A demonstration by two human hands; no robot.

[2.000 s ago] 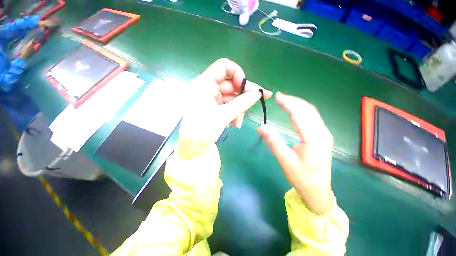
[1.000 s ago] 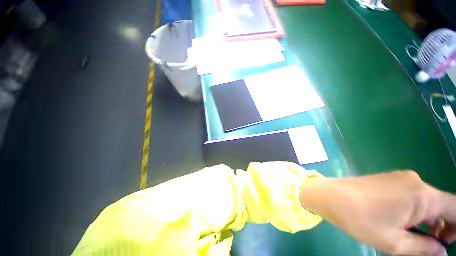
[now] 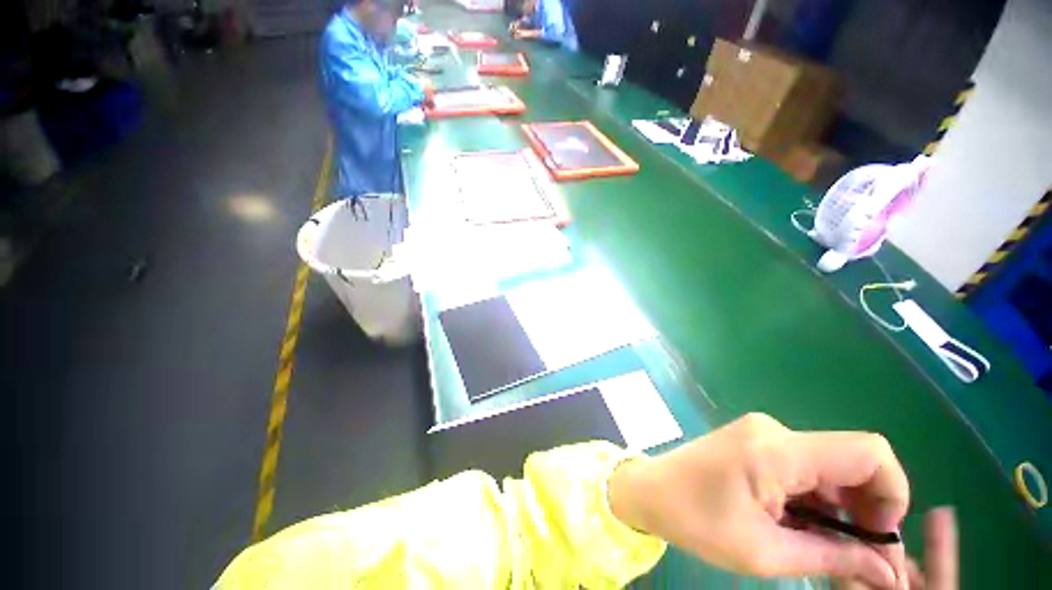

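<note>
My left hand (image 3: pixel 779 501) is at the lower right, its thumb and fingers closed on a short black strip (image 3: pixel 840 524). My right hand (image 3: pixel 940 553) shows only as a blurred finger or two at the bottom edge, beside the left fingertips; the rest is cut off, and I cannot tell what it holds. Two strip sheets lie on the green bench left of my left hand: a wider one (image 3: pixel 496 343), half black and half white, and a longer one (image 3: pixel 554 429), partly behind my yellow sleeve.
White backing sheets (image 3: pixel 490 256) and red-orange trays (image 3: pixel 583 150) with panels lie farther up the bench. A whitish bin (image 3: pixel 363 271) stands beside it. A person in blue (image 3: pixel 360 104) works at the left side. A pink-white fan (image 3: pixel 868 210), white cable and yellow tape roll (image 3: pixel 1030 484) lie right.
The view has swung from the bench to the left and then risen, showing more bench and people. Both hands now sit lower right; my left hand still holds a black strip.
</note>
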